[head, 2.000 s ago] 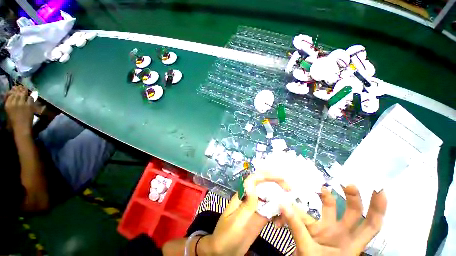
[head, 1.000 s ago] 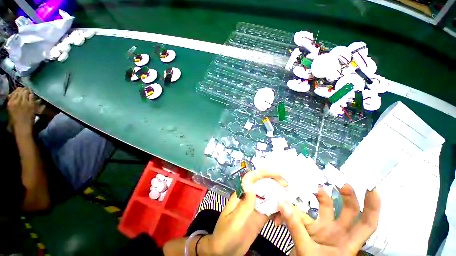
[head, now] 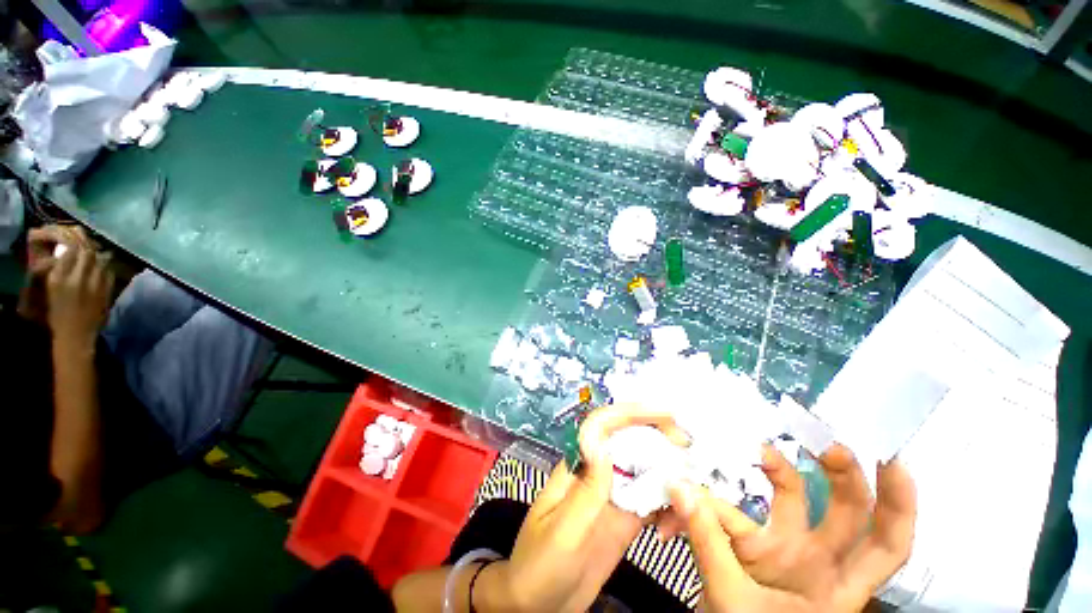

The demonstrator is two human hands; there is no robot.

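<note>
My left hand (head: 575,515) holds a round white housing (head: 643,467) near the bench's front edge, with its index finger curled over the top. A dark green board and a silver-orange part (head: 580,402) show beside that finger. My right hand (head: 790,527) touches the housing's right side with its thumb; its other fingers are spread. A pale card-like sheet (head: 907,413) shows at the right fingertips. White pads (head: 539,357) are heaped on the clear blister tray (head: 527,213). The housing's inside is overexposed and hard to read.
A pile of white assemblies (head: 814,162) lies on the far tray. Several set-apart assemblies (head: 355,180) lie at left, near tweezers (head: 159,200). Large white sheets (head: 946,347) lie at right. A red bin (head: 395,485) is below the bench edge. Another person's hands (head: 72,275) are at far left.
My hands stay almost in place around the housing, with small shifts of the right fingers. The pale sheet has come into clearer view at right. The other person's hands moved slightly.
</note>
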